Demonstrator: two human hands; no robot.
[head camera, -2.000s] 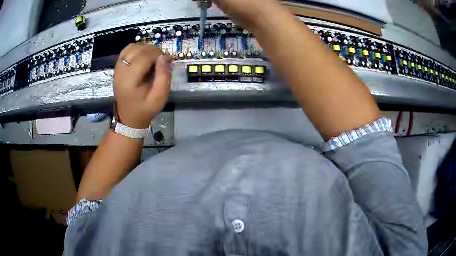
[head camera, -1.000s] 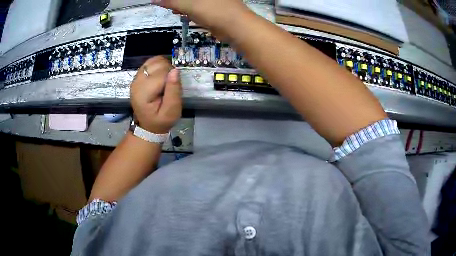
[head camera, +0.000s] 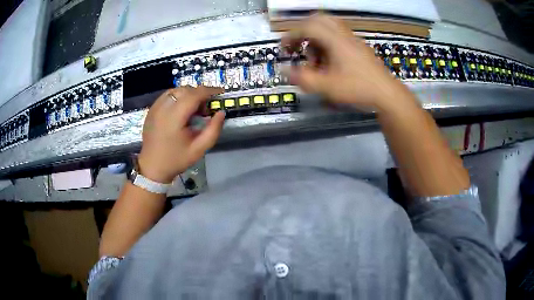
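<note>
A row of several black transformers with yellow tops (head camera: 259, 100) lies on the near silver rail. My left hand (head camera: 173, 126) is at the row's left end, its thumb and fingertips on either side of the leftmost transformer. My right hand (head camera: 336, 64) is motion-blurred over the right part of the nearest circuit board panel (head camera: 234, 74), thumb and fingers apart, with nothing visible in it. This panel has dark round cans and blue parts and shows no yellow tops; its right end is hidden by my right hand.
More panels lie on the line, left without yellow tops (head camera: 85, 105) and right with them (head camera: 426, 62). A lone transformer (head camera: 89, 62) sits on the far rail. White sheet over cardboard (head camera: 375, 28) lies behind. A bluish smear (head camera: 123, 15) shows at the far left.
My right hand has left the pale nozzle and come back nearer and to the right; the nozzle is no longer visible. My left hand has moved onto the transformer row's left end.
</note>
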